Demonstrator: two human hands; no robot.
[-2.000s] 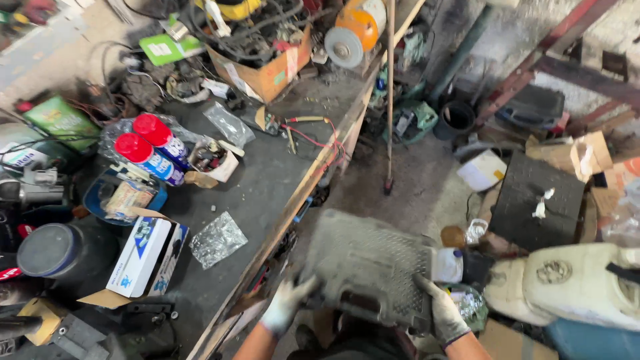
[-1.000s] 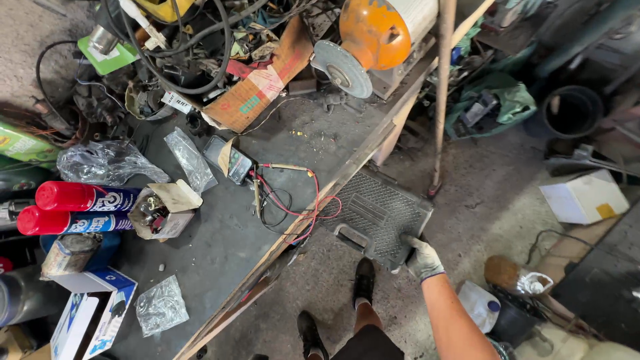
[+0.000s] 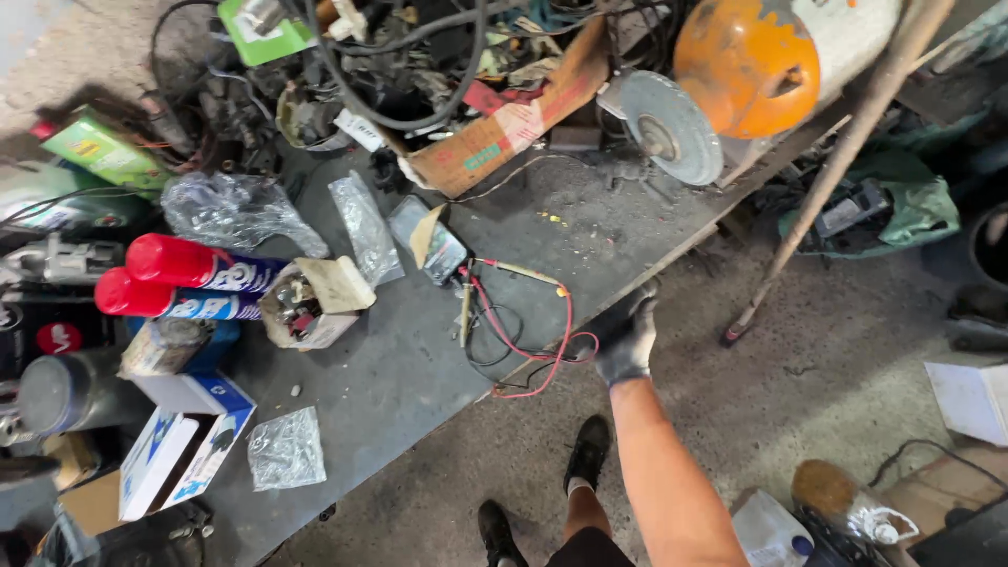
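My right hand point(image 3: 630, 342), in a light work glove, reaches to the front edge of the workbench point(image 3: 394, 346). Its fingers are partly hidden in dark shadow under the edge, so whether they hold anything cannot be told. My left hand is out of view. Just left of the right hand, red and black test leads point(image 3: 563, 346) hang over the bench edge. They run to a small meter point(image 3: 433, 244) with a torn cardboard flap on it. Two red-capped spray cans point(image 3: 197, 264) lie beside a small open carton of parts point(image 3: 303, 307).
A bench grinder with an orange housing point(image 3: 744, 71) and grey wheel point(image 3: 669, 130) stands at the back right. A wooden pole point(image 3: 835, 173) leans past the bench. Cluttered parts and a torn cardboard box point(image 3: 512, 130) fill the back. A plastic container point(image 3: 772, 531) is on the floor.
Two seconds ago both gloved hands held a dark plastic case; one second ago only the right hand held it, by the bench edge. The case is no longer plainly visible. The view has moved closer over the bench.
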